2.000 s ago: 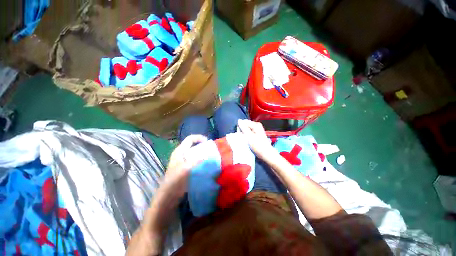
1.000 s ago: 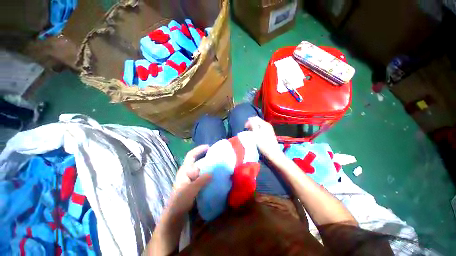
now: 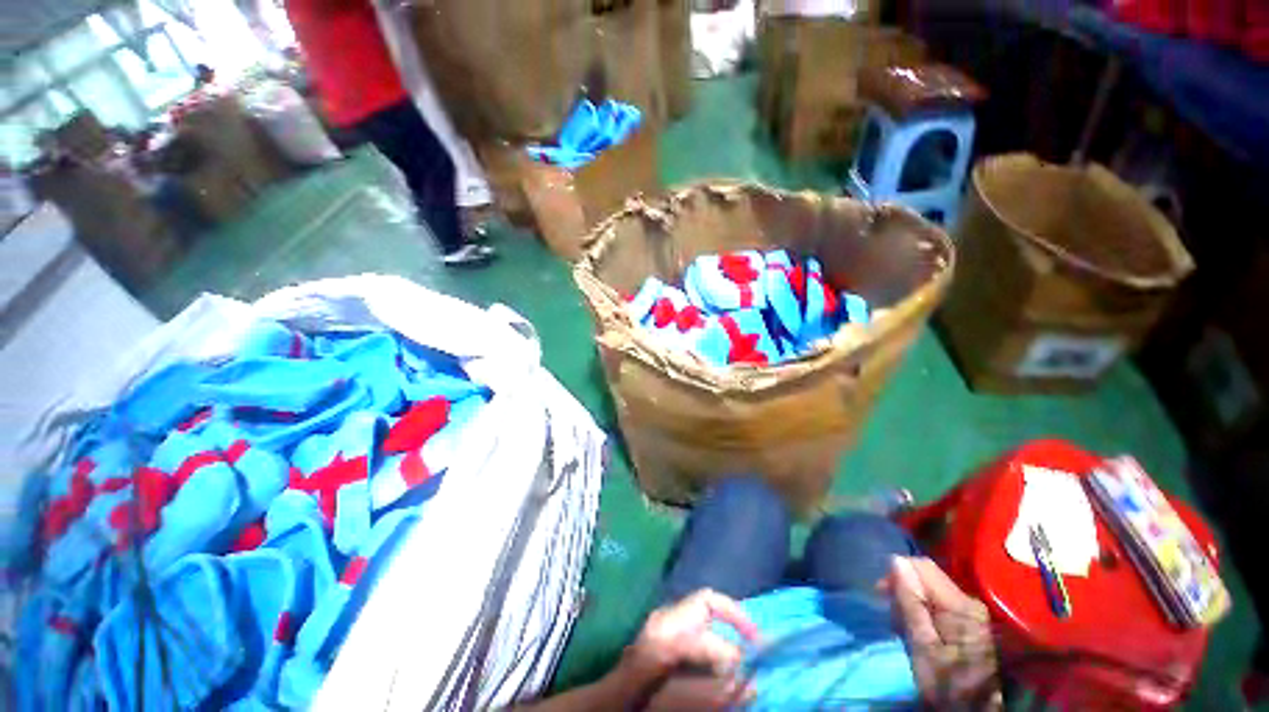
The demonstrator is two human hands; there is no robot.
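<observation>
A light blue plush piece (image 3: 828, 651) lies over my lap, blurred, at the bottom of the view. My left hand (image 3: 696, 640) holds its left edge with bent fingers. My right hand (image 3: 946, 633) is at its right edge, fingers close together; the contact is blurred. No red bow shows on this piece. A blue pen (image 3: 1049, 573) lies partly on a white paper slip (image 3: 1060, 518) on the red stool (image 3: 995, 559).
A woven sack (image 3: 522, 522) of blue-red pieces stands at left. A torn carton (image 3: 752, 424) with more pieces stands ahead. A pencil case (image 3: 1158, 543) lies on the stool. Another carton (image 3: 1037, 313) and a blue stool (image 3: 919, 153) stand behind; a person in red (image 3: 341, 63) is at upper left.
The view has swung up and left, showing more sack and a person. The held piece now shows plain blue instead of its red bow. My hands are farther apart.
</observation>
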